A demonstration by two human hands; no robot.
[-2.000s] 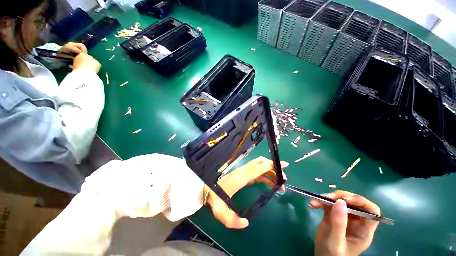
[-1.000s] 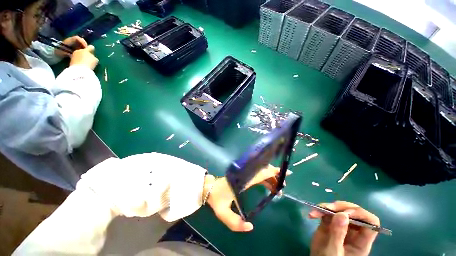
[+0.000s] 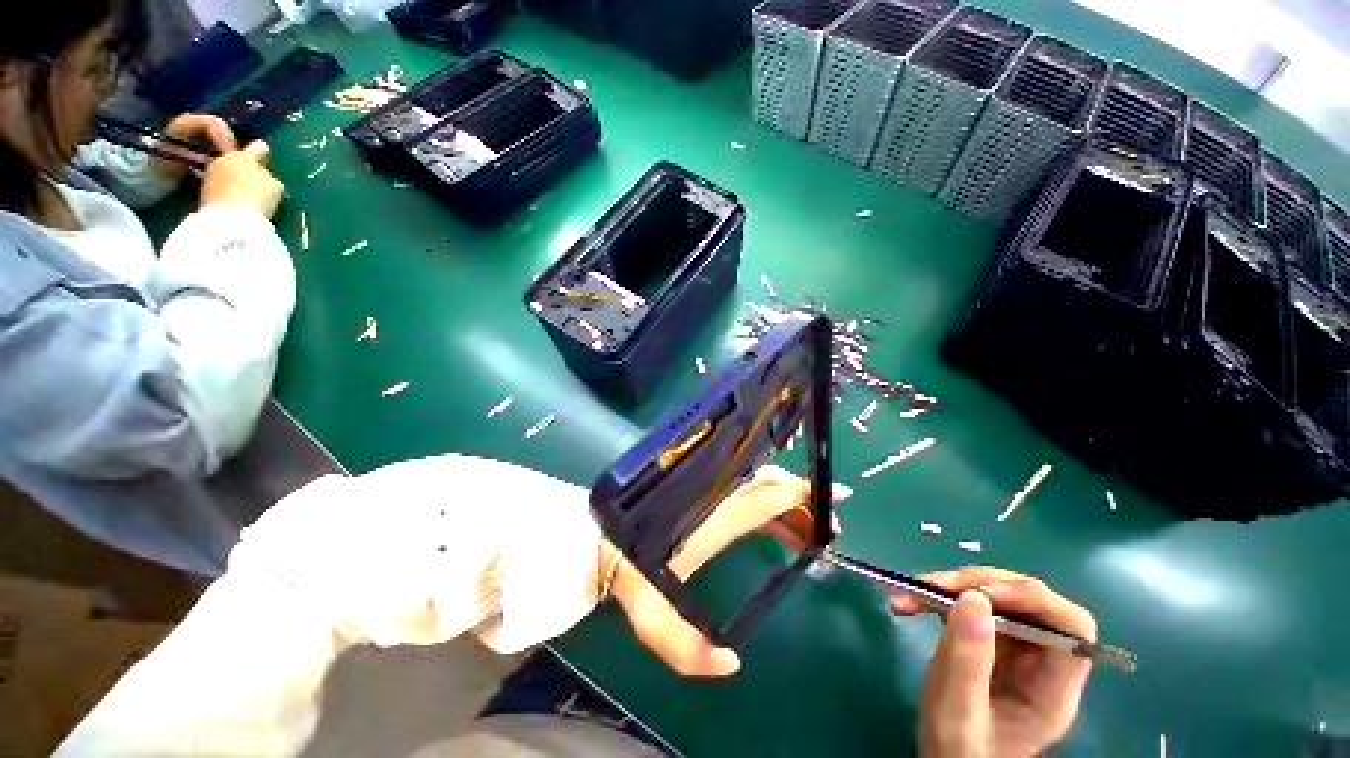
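Note:
My left hand holds a dark phone middle frame tilted up, fingers behind it and through its open window, thumb at the lower edge. An orange-yellow flex cable shows inside the frame. My right hand holds thin metal tweezers, whose tip is at the frame's lower right corner. Whether the tip touches the frame or grips a small strip is too small to tell. A pile of thin removed strips lies behind the frame.
A black frame stack stands just beyond the held frame. More black stacks and grey perforated stacks stand at right. Two joined black stacks are at back left. A coworker sits at left. Pale strips lie scattered.
The held frame, turned nearly edge-on a second ago, is tilted back with its inner face showing again. The tweezers and my right hand have shifted slightly left, the tip now at the frame's corner.

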